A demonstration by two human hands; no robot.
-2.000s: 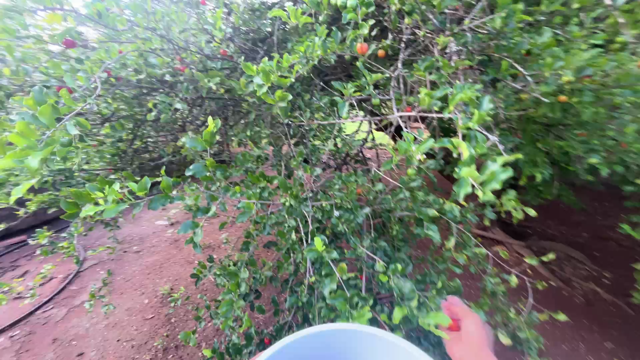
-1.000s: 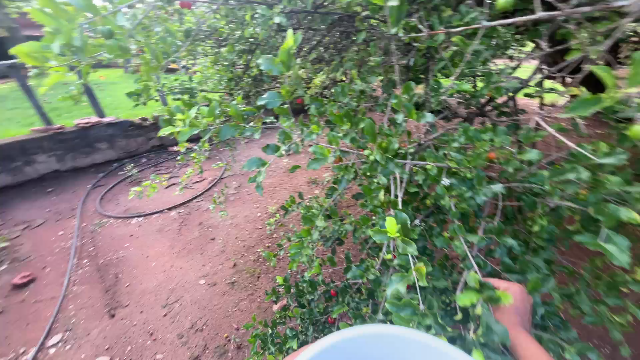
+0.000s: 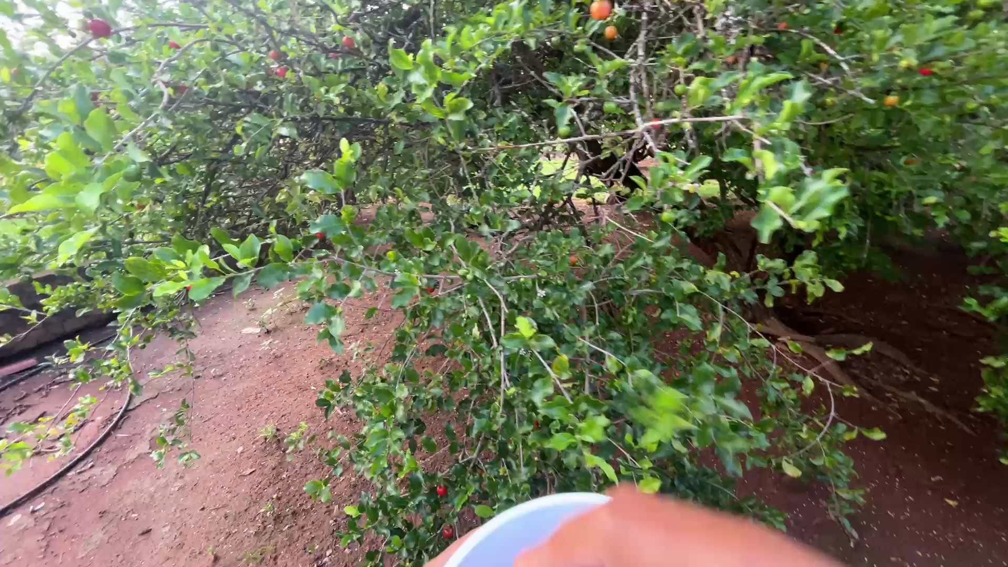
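A pale plastic container (image 3: 543, 516) shows at the bottom edge, with part of my left hand (image 3: 450, 554) against its left side, holding it. Blurred, my right hand (image 3: 654, 531) lies over the container's mouth; its fingers and anything in them cannot be made out. Just beyond both hands hangs a leafy fruit bush (image 3: 551, 339). Low on it are small red fruits (image 3: 442, 490), left of the container. Higher up hang an orange fruit (image 3: 601, 9) and a dark red fruit (image 3: 99, 28).
Thin bare twigs (image 3: 614, 135) cross the middle of the bush. Reddish soil (image 3: 260, 441) lies at the lower left with a dark hose (image 3: 79, 457) on it, near a low wall (image 3: 47, 323). Roots (image 3: 819, 346) spread over shaded ground at the right.
My right hand has come from the leaves right of the container to over its mouth. The view has swung back to the right since one second ago.
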